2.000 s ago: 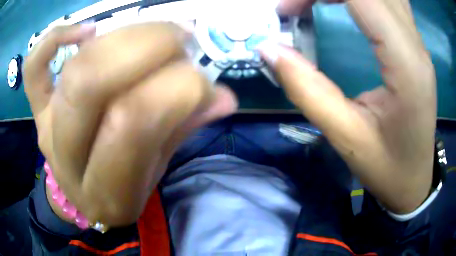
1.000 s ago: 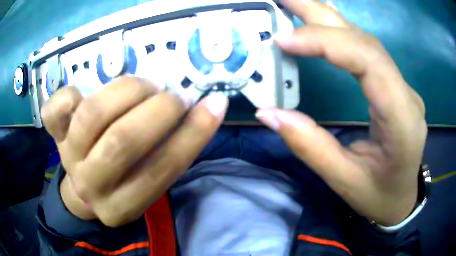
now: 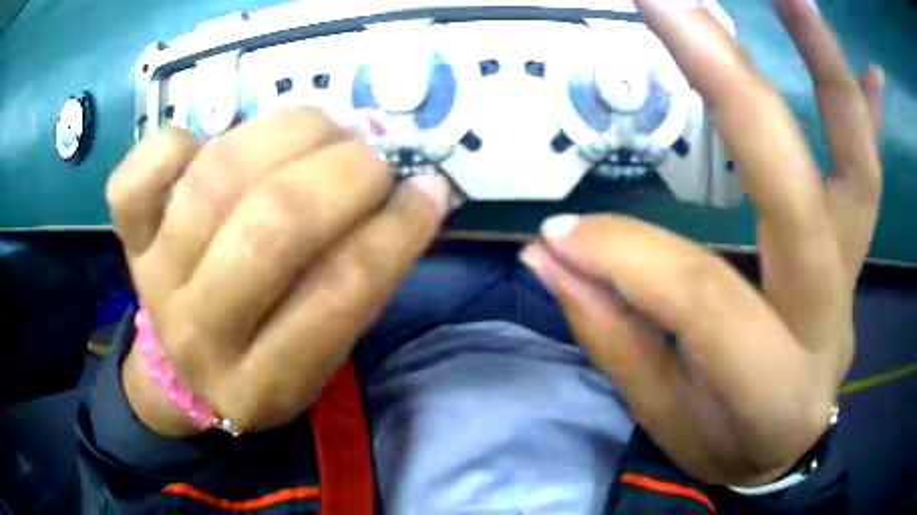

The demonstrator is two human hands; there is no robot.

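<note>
A long silver-white mounting plate (image 3: 513, 166) lies across the top of the view. It bears three round units: left (image 3: 213, 109), middle (image 3: 449, 91) and right (image 3: 659, 106). My left hand (image 3: 266, 236) covers the plate's lower left part. Its thumb and fingertips close on the plate's lower edge, at the middle unit's dark terminal (image 3: 410, 161). The right unit's terminal (image 3: 621, 166) is uncovered. My right hand (image 3: 704, 302) is below and right of the plate, with thumb and a finger together and other fingers raised. I cannot tell whether a fine thing is between the tips.
A loose round disc (image 3: 72, 128) with a black rim and pale face lies on the blue-green bench (image 3: 50, 196), left of the plate. The bench's front edge runs just below the plate, above my lap.
The plate has shifted right and lies more level. My left thumb has gone from the right unit's lower edge to the middle unit's. My right hand's thumb and finger have closed together.
</note>
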